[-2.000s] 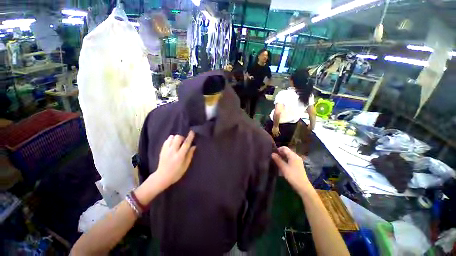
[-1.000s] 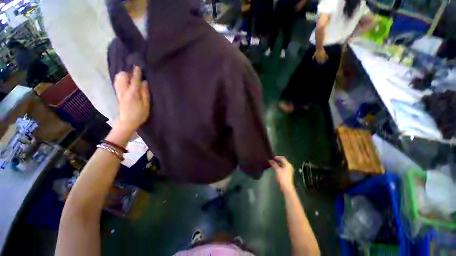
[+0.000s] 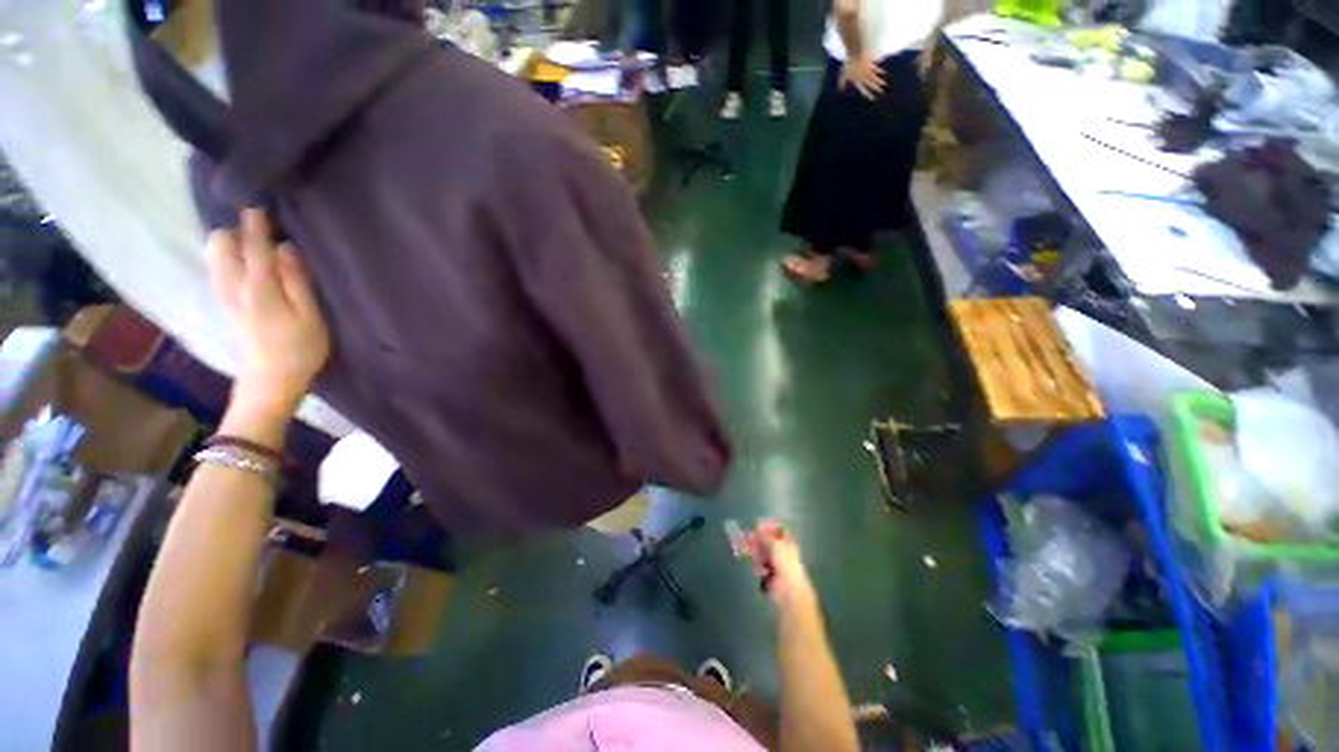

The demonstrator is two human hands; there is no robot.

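Note:
The dark brown-purple hooded garment (image 3: pixel 441 250) is on a dress form, tilted across the upper left; the form's neck shows in the hood opening. My left hand (image 3: pixel 272 316) has its fingers at the front of the garment below the hood and seems to grip the cloth; the fingertips are partly lost against it. The garment's sleeve hangs down to a cuff (image 3: pixel 705 463). My right hand (image 3: pixel 774 555) is below and right of the cuff, apart from it, with a small dark tool partly hidden in the fingers; its exact kind is blurred.
A long white garment (image 3: pixel 103 191) hangs behind the form. The form's dark wheeled base (image 3: pixel 651 566) is on the green floor. A person in a black skirt (image 3: pixel 859 162) stands ahead. At right are a white table (image 3: pixel 1057 162), a wooden box (image 3: pixel 1024 360) and a blue crate (image 3: pixel 1160 514).
The garment has swung left and higher in view, with my left hand still on its front. My right hand has let go of the cuff and is lower, away from the sleeve.

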